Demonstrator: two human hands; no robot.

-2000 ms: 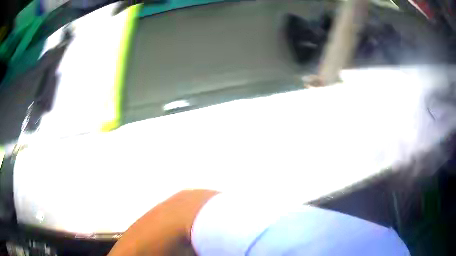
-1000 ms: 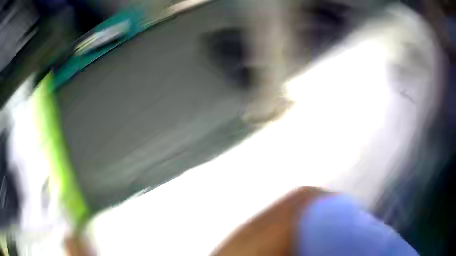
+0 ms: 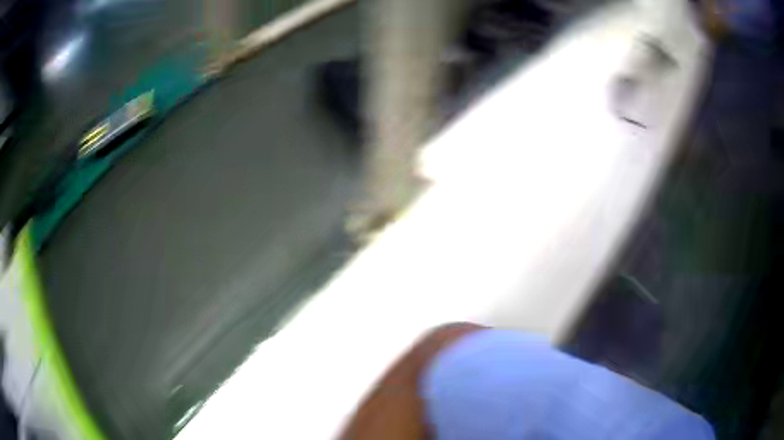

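Observation:
The frame is strongly blurred. A bright white work surface [image 3: 533, 198] runs diagonally from the bottom centre to the upper right. A bare forearm in a light blue sleeve reaches in over it at the bottom centre, and its hand is cut off by the lower edge. Neither my left hand nor my right hand shows, so whether they hold anything is hidden. The dark green conveyor belt [image 3: 189, 215] lies left of the white surface.
A pale upright post [image 3: 400, 94] stands at the belt's edge, with a dark shape [image 3: 339, 90] behind it. A lime-green strip [image 3: 47, 344] curves down the left. A small labelled item [image 3: 116, 127] lies on the teal border. A blurred grey item [image 3: 632, 94] lies on the white surface, upper right.
The view has turned and tilted. The lime-green strip and the post now appear further left, and the white surface runs more steeply. The sleeved forearm remains at the bottom, with no hand showing.

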